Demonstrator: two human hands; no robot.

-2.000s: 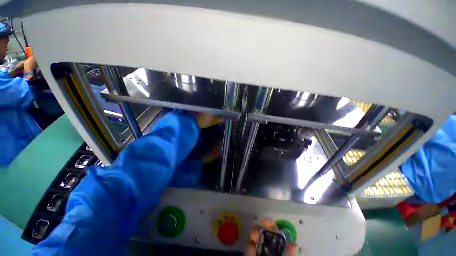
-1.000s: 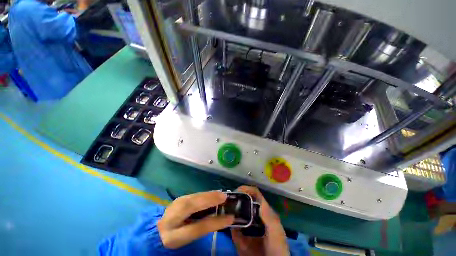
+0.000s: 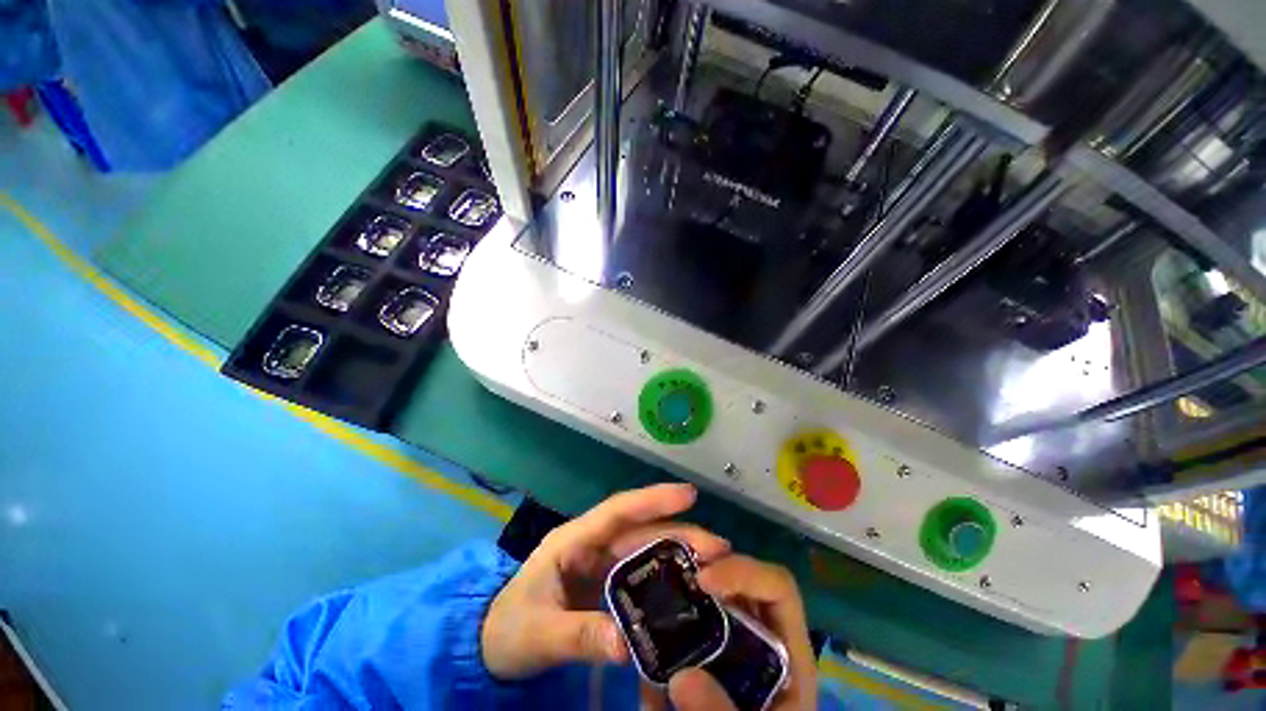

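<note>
My left hand and my right hand are together below the press panel. A rounded-square watch case with a silver rim and dark, open-looking inside lies between them, tilted. My left thumb presses its left rim; my left fingers are partly behind it. My right thumb touches its lower edge. A second watch case is in my right hand, partly covered by the first. Whether the two cases touch is unclear.
A black blister tray holds several cases on the green bench, left of the press. The press panel has green-ringed buttons and a red emergency stop. Guide rods stand inside.
My left arm has come out of the press and joined my right hand below the panel. Since one second ago, the front case has turned and its dark inside shows more. The view has shifted.
</note>
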